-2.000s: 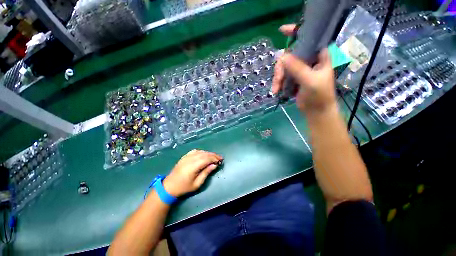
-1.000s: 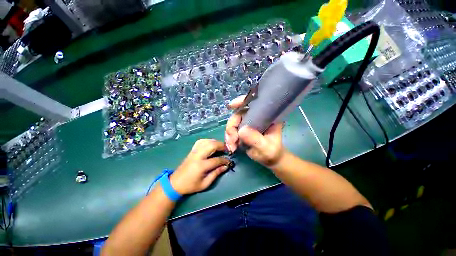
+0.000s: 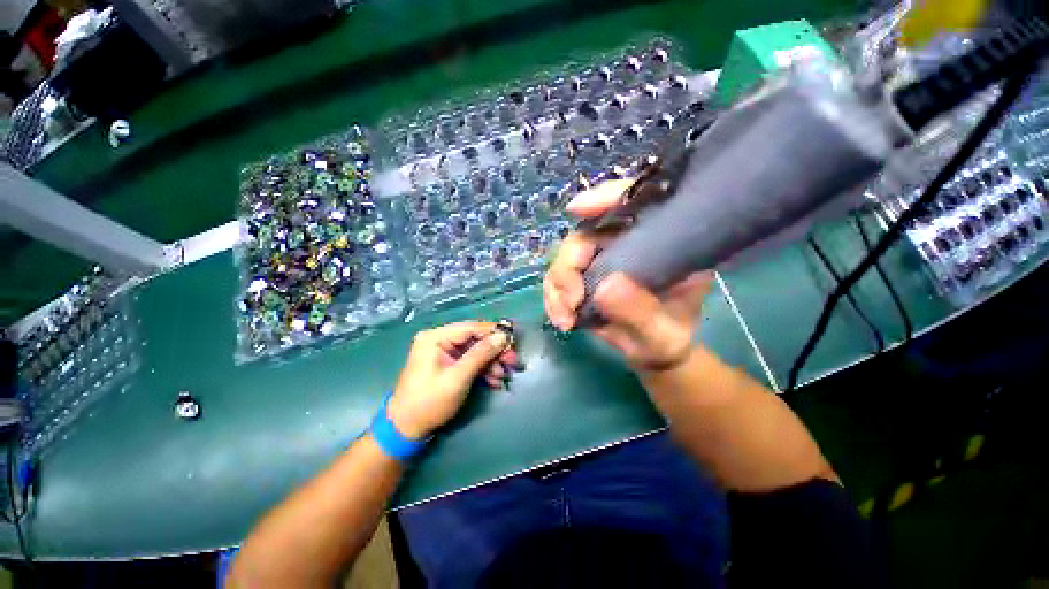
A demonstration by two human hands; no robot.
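Note:
My left hand (image 3: 443,374), with a blue wrist strap (image 3: 396,430), pinches a small round assembly (image 3: 504,334) between thumb and fingertips just above the green mat. My right hand (image 3: 633,288) is closed around the grey electric screwdriver (image 3: 748,184), which tilts with its narrow end down and left. The screwdriver's narrow end is near the small assembly but apart from it. The driver bit cannot be made out clearly. Any screws under the right hand are hidden or too small to tell.
A blister tray of jumbled parts (image 3: 301,247) and a wider tray of ordered parts (image 3: 489,173) lie along the back. A green box (image 3: 773,55) is behind the screwdriver. Another filled tray (image 3: 984,224) is at right. A small round part (image 3: 186,405) lies on the left mat.
My right hand first brought the screwdriver down to the left hand, then moved slightly right, with the tool tilting more. My left hand has lifted and turned the small assembly.

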